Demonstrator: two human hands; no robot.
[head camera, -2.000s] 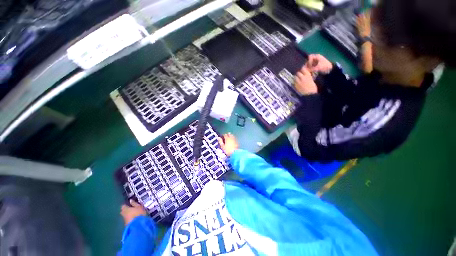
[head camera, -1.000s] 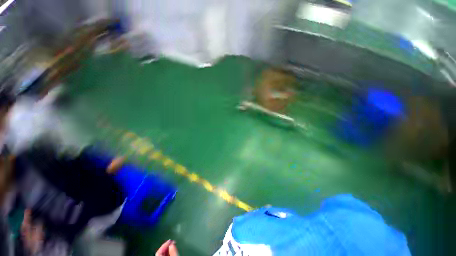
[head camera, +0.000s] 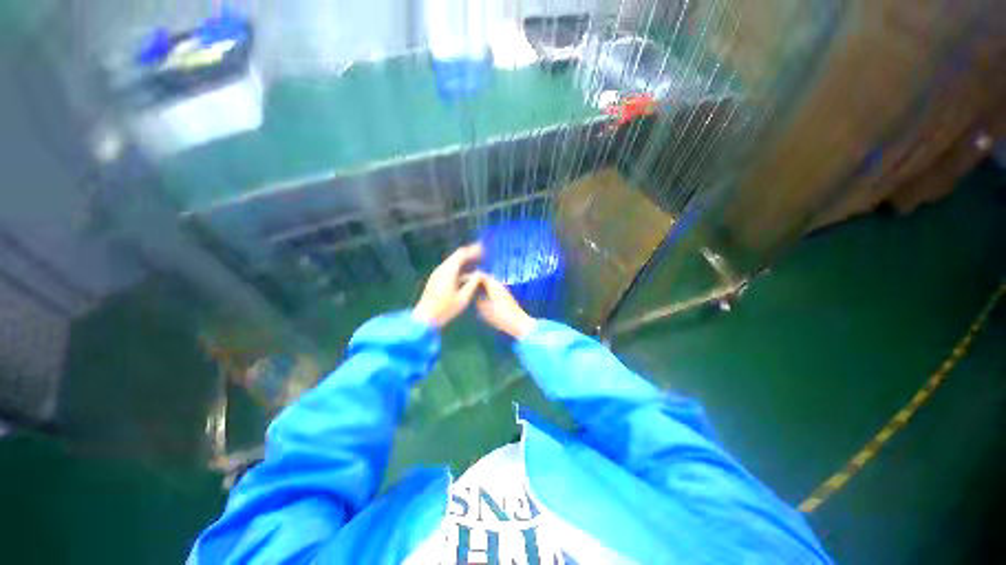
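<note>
My left hand (head camera: 448, 289) and my right hand (head camera: 502, 306) are raised in front of me at the middle of the view, with their fingertips close together or touching. I cannot tell whether anything small is between the fingers. Both hands are just in front of a round blue stool (head camera: 521, 256) that stands lower down by the bench. The picture is blurred and streaked.
A green-topped bench (head camera: 364, 121) runs across the back, with a small blue bin (head camera: 459, 77), orange-handled tools (head camera: 631, 107) and a white container (head camera: 204, 114). A brown carton (head camera: 610, 237) is below its edge. A yellow line (head camera: 883, 436) marks the floor at right.
The view has turned from the loaded tray and another person, across the floor, to this bench. My hands no longer touch the tray and are now together in front of me.
</note>
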